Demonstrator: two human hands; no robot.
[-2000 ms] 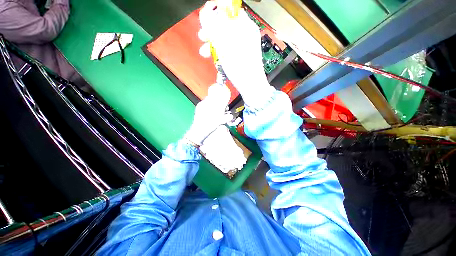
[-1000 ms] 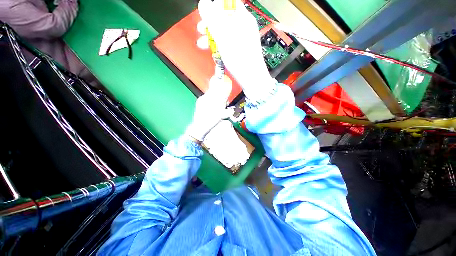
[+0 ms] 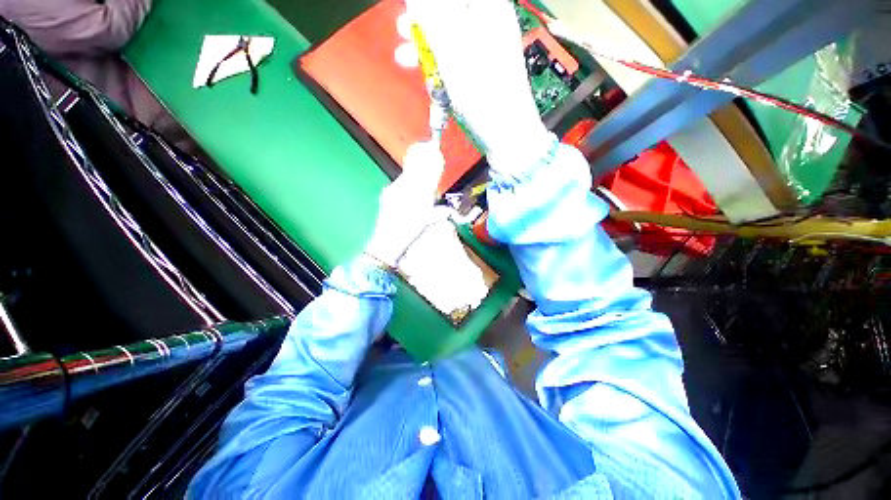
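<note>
A slim tube (image 3: 439, 97), yellow above and grey to pale below, runs between my two white-gloved hands. My right hand (image 3: 481, 73) is wrapped around its yellow upper part, and the hand's top is cut off by the frame edge. My left hand (image 3: 406, 200) is closed on its lower pale end, whose tip is hidden. A white crumpled cloth (image 3: 445, 273) lies on a brown piece on the bench, just below my left hand. The gloves are overexposed, so single fingers are hard to tell.
A red-orange mat (image 3: 361, 83) lies beneath the tube on the green bench (image 3: 234, 156). Black pliers (image 3: 237, 61) rest on white paper. Green circuit boards (image 3: 549, 83), a metal frame (image 3: 674, 93) and red bins (image 3: 664, 195) stand right. A person's pinkish sleeve (image 3: 83, 24) is upper left.
The view has shifted a little, so the bench items sit higher. Both hands keep hold of the tube, and more of its grey part shows between them.
</note>
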